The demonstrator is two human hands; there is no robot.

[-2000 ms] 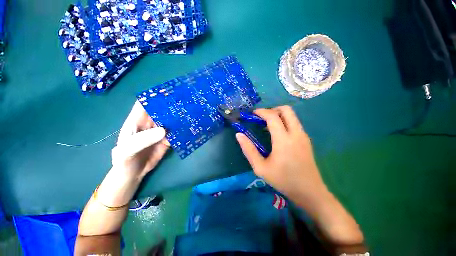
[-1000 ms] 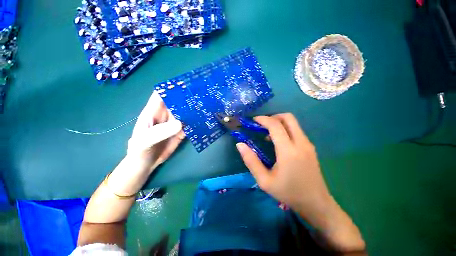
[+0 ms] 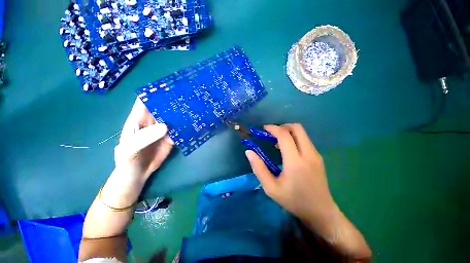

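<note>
A blue circuit board panel (image 3: 201,97) is tilted above the mat, its side with small silver joints facing up. My left hand (image 3: 141,141) grips its lower left corner, thumb on top. A thin solder wire (image 3: 109,138) trails left from this hand. My right hand (image 3: 296,167) holds the blue-handled flush cutters (image 3: 262,154), handles spread apart. Their dark jaws are at the panel's lower right edge; I cannot tell whether the tips touch it.
Populated board panels (image 3: 139,25) are stacked at upper left. A round tan pot with silvery bits (image 3: 322,59) stands at upper right. A black box (image 3: 438,38) is at far right, a blue bin (image 3: 54,239) at lower left. The apron (image 3: 234,221) is below.
The cutters' jaws have moved from over the panel's surface to its lower right edge. The whole view has shifted slightly. My left hand still grips the same corner.
</note>
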